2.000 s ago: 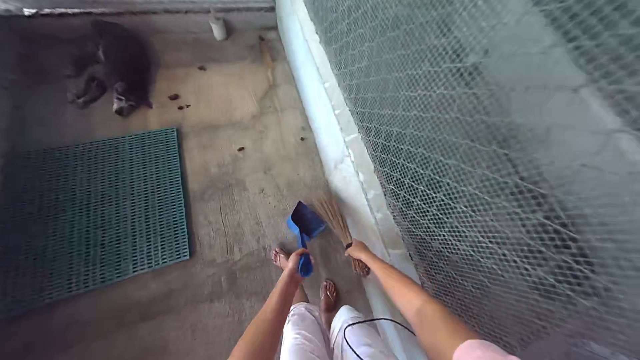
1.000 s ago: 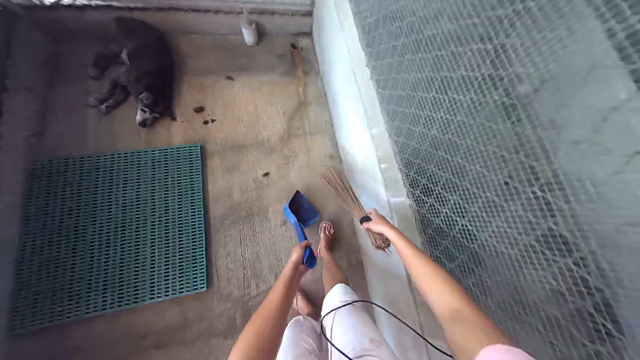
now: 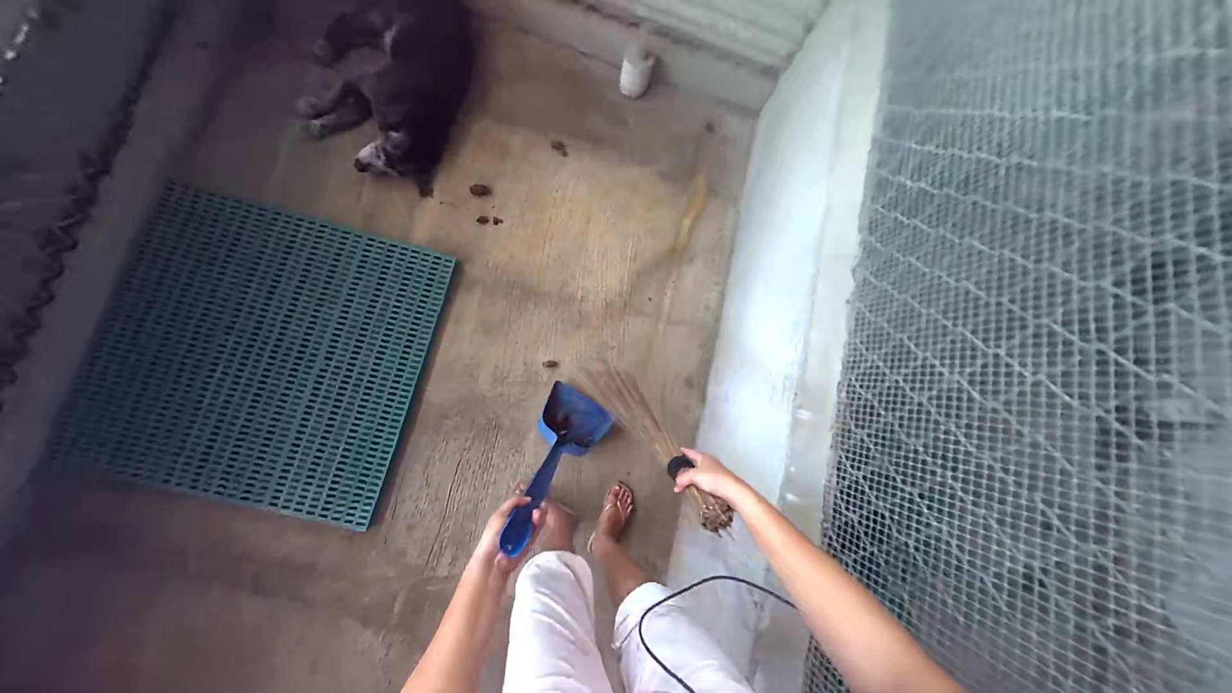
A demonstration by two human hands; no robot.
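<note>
My left hand (image 3: pixel 510 529) is closed around the handle of a blue plastic dustpan (image 3: pixel 576 420), with some dark bits in its pan. In my right hand (image 3: pixel 707 478) is a stick broom (image 3: pixel 635 409), gripped at its dark binding; its blurred bristle tips fan out just beyond the dustpan's right edge. A small brown clump (image 3: pixel 551 364) lies on the concrete floor just past the dustpan. Farther off are more brown clumps (image 3: pixel 480 191), near the head of a dark dog (image 3: pixel 419 87) lying on its side.
A green slatted plastic mat (image 3: pixel 269 356) covers floor on the left. Along the right run a low white ledge (image 3: pixel 770 289) and wire mesh (image 3: pixel 1039 318). A white container (image 3: pixel 635 74) stands at the far wall. A black cable (image 3: pixel 712 579) loops over my legs.
I have moved forward along the floor with the dustpan and broom, and the view has shifted. The small clump is now close beyond the dustpan. The broom's bristles have come nearer the pan since a second ago.
</note>
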